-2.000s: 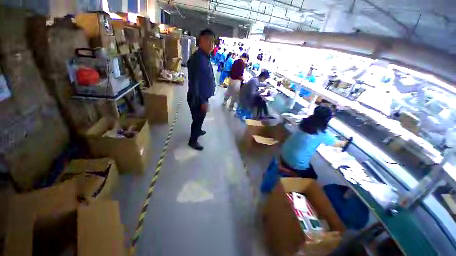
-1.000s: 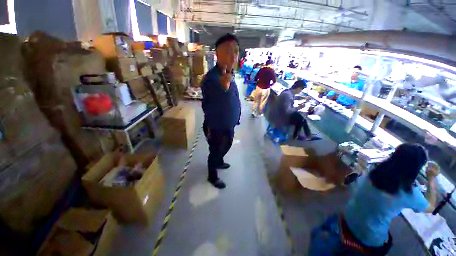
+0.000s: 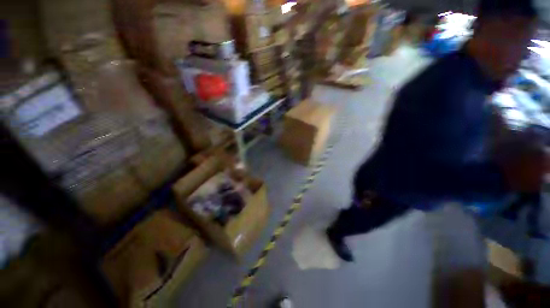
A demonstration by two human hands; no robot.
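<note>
Neither of my hands is in view. An open brown carton (image 3: 250, 219) stands nearest on the left, with jumbled white and dark pieces inside that are too blurred to name. Another carton (image 3: 151, 255) with its flaps partly folded in stands in front of it at the lower left. A person in dark blue clothes (image 3: 440, 132) is very close on the right, leaning, with a blurred hand at the right edge. The picture is blurred.
A small table (image 3: 250, 117) holds a clear box with a red thing inside. A closed carton (image 3: 307, 132) stands beyond it. Stacked wrapped cartons (image 3: 102, 138) line the left. Yellow-black tape (image 3: 280, 231) marks the grey floor. An open carton flap (image 3: 503, 258) shows at lower right.
The person in dark blue is much nearer and further right, hiding most of the assembly line. The view has turned left and tilted. The left cartons and table have shifted right in the picture.
</note>
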